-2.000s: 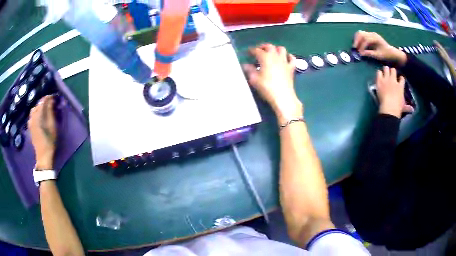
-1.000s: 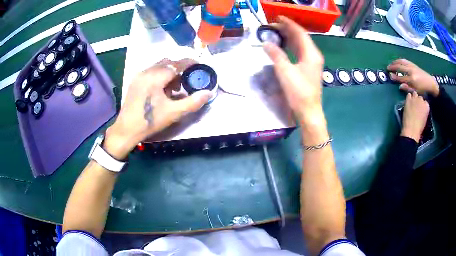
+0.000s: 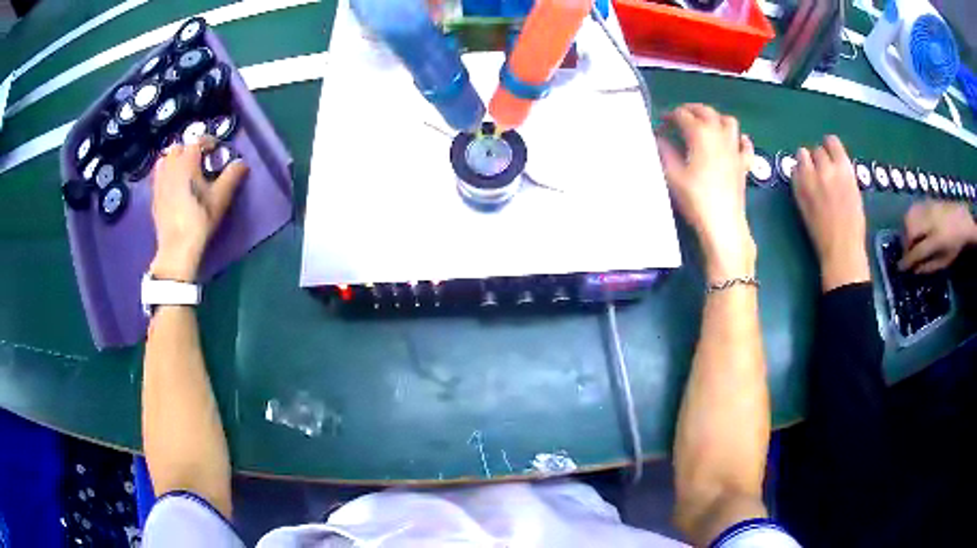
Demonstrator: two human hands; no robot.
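My left hand (image 3: 191, 203) is at the right side of the purple-grey parts tray (image 3: 107, 289), its fingertips on a black disc with a pale centre (image 3: 218, 161). More discs are heaped in the tray. A black disc with a silver centre (image 3: 489, 156) sits on the round silver fixture (image 3: 489, 195) on the white machine (image 3: 375, 241). The tips of the blue barrel (image 3: 429, 64) and orange barrel (image 3: 536, 64) meet over the disc's back edge. My right hand (image 3: 702, 161) is right of the machine, at the left end of the disc row (image 3: 787, 166); what its fingers touch is hidden.
Another person's hand (image 3: 830, 203) is at the disc row; their other hand (image 3: 937, 236) is over a clear tray (image 3: 911, 289) of dark parts. A red-orange bin (image 3: 696, 37) and a fan (image 3: 916, 54) stand behind. A grey cable (image 3: 625, 396) hangs in front; clear plastic scrap (image 3: 303, 415) lies near.
My left hand has moved from the fixture to the tray. My right hand has gone from above the machine to the disc row. The disc now sits on the fixture under both barrels.
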